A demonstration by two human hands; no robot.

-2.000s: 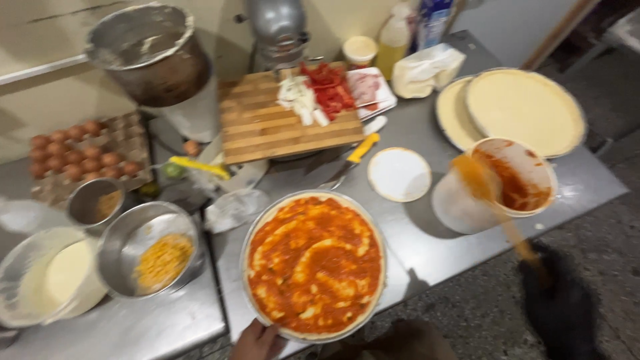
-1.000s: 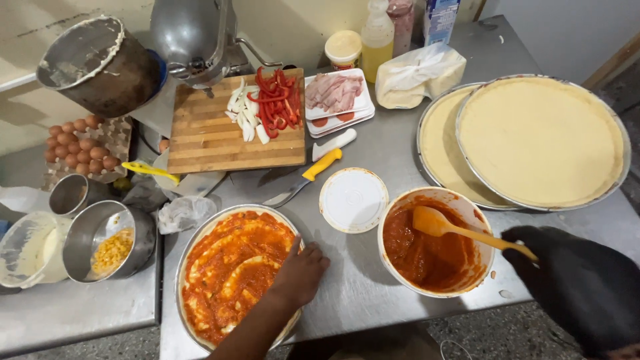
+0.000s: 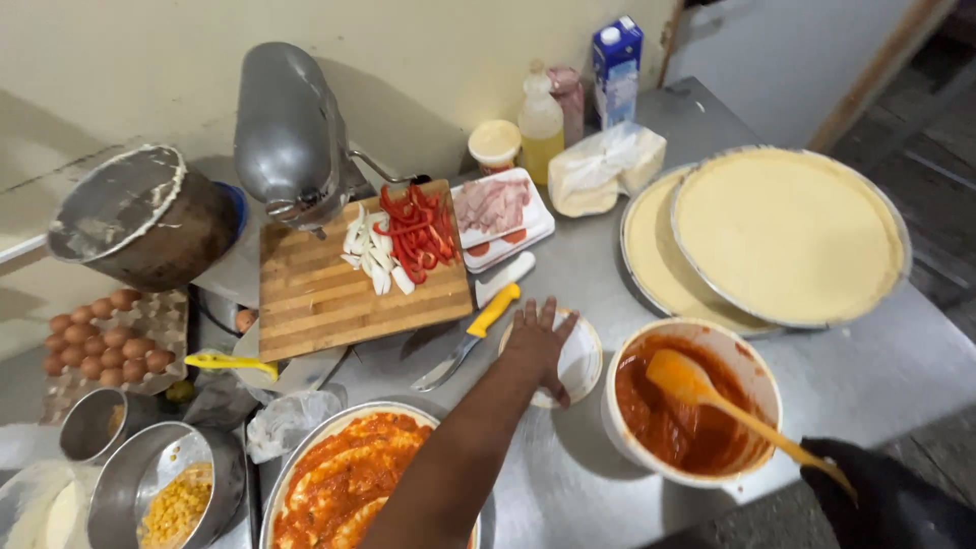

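Note:
Bare, with its fingers spread, my left hand [image 3: 537, 347] lies over a round white lid [image 3: 579, 362]. The left forearm crosses a round pan of dough spread with red sauce [image 3: 351, 476]. My right hand [image 3: 877, 488], in a black glove, grips the handle of an orange spatula [image 3: 682, 377]. The spatula's head rests in the red sauce inside a white bucket [image 3: 618, 427]. A yellow-handled knife [image 3: 496, 309] lies just left of the lid, near another knife with a white handle [image 3: 518, 267].
Two dough-lined pans [image 3: 789, 236] overlap at the right. A wooden cutting board [image 3: 328, 313] holds sliced red pepper and onion beside trays of sliced meat [image 3: 496, 202]. At left stand a steel bowl of corn [image 3: 229, 473], eggs in a carton [image 3: 171, 320] and a stand mixer [image 3: 282, 130].
My left hand has moved from the edge of the sauced pan to the white lid. The spatula, raised beside the bucket two seconds ago, now rests in the sauce.

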